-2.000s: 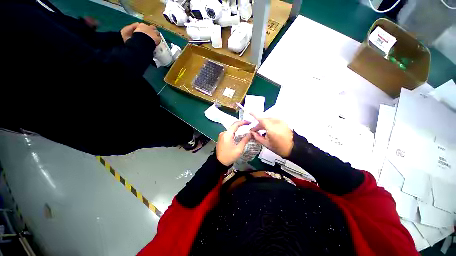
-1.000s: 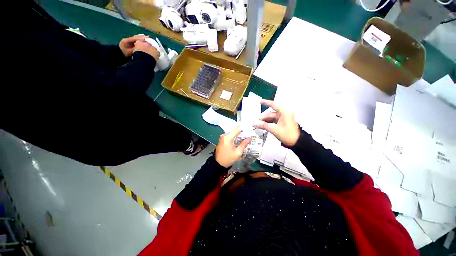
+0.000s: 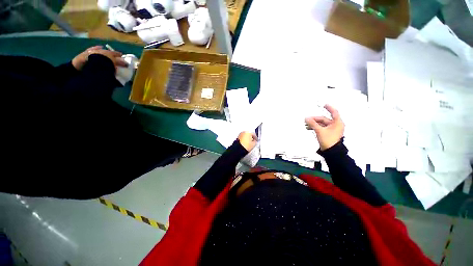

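Note:
My left hand is at the bench's front edge, closed on the label sheet, whose grey-white part shows below the fingers. My right hand is above the flat white box blanks, with thumb and forefinger close together. Whether a small label is between its fingertips cannot be seen against the bright white. Pale backing paper and narrow white pieces lie just beyond my left hand.
A shallow cardboard tray holds a dark gridded block and a small white square. White cameras are piled behind it. A person's hand holds a camera at left. A brown carton stands on the blanks.
My hands have moved apart, the right one going right over the blanks. The left hand keeps the label sheet, now lower and mostly covered. The view has shifted to the right.

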